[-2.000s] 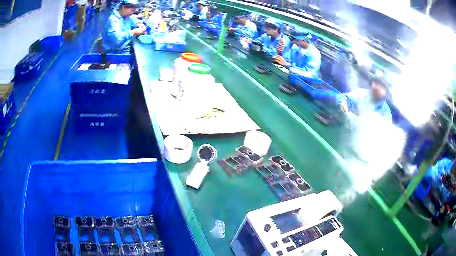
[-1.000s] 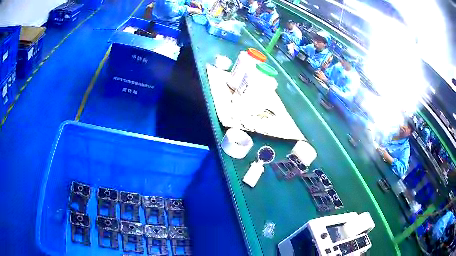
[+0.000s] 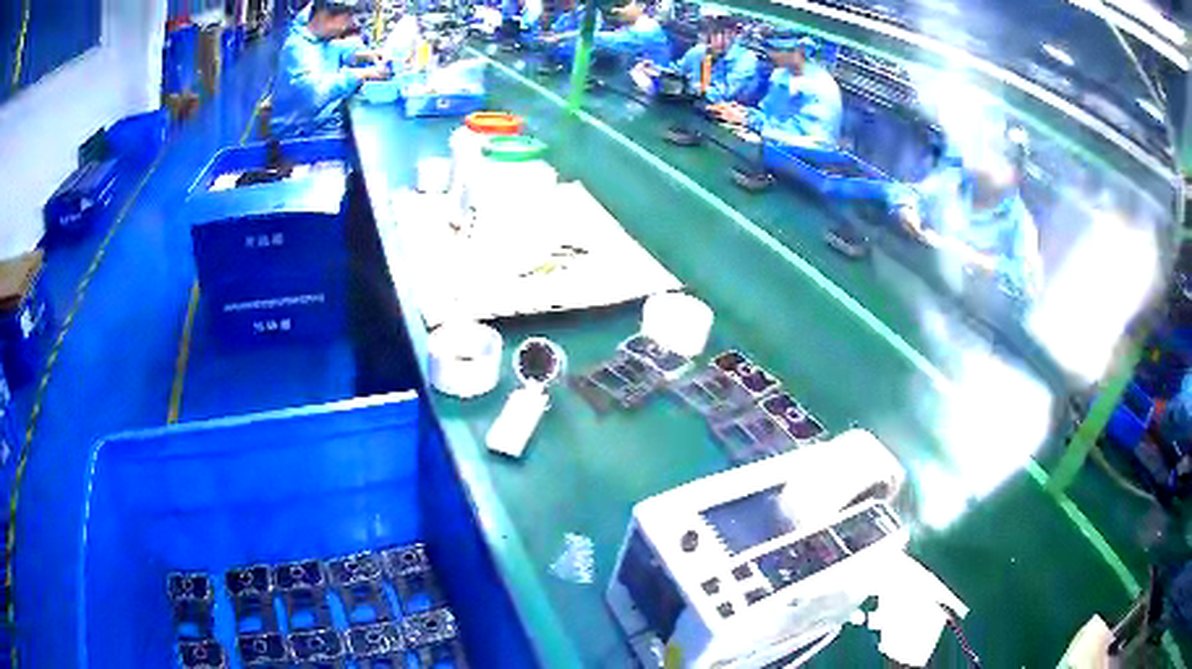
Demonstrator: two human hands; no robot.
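Observation:
No hand of mine shows clearly. A pale shape beside a dark piece (image 3: 1135,621) is cut off at the bottom right edge; I cannot tell if it is part of my right hand. The white tape dispenser (image 3: 706,549), with dark display and buttons, stands at the bench's near end. Dark front housings (image 3: 305,608) lie in rows in the blue plastic bin (image 3: 262,451) at lower left. More housings (image 3: 758,405) lie on the green bench behind the dispenser.
White rolls (image 3: 465,359), a round-ended white item (image 3: 518,421) and a crumpled clear scrap (image 3: 573,558) lie on the bench. Beyond are a pale sheet (image 3: 523,268) and an orange-rimmed container (image 3: 493,124). Stacked blue bins (image 3: 268,261) stand left. People in blue sit across.
The view swung toward the bin, then back toward the bench. More of the dispenser's right side, with a white piece and lead, now shows, and the pale shape has appeared at bottom right.

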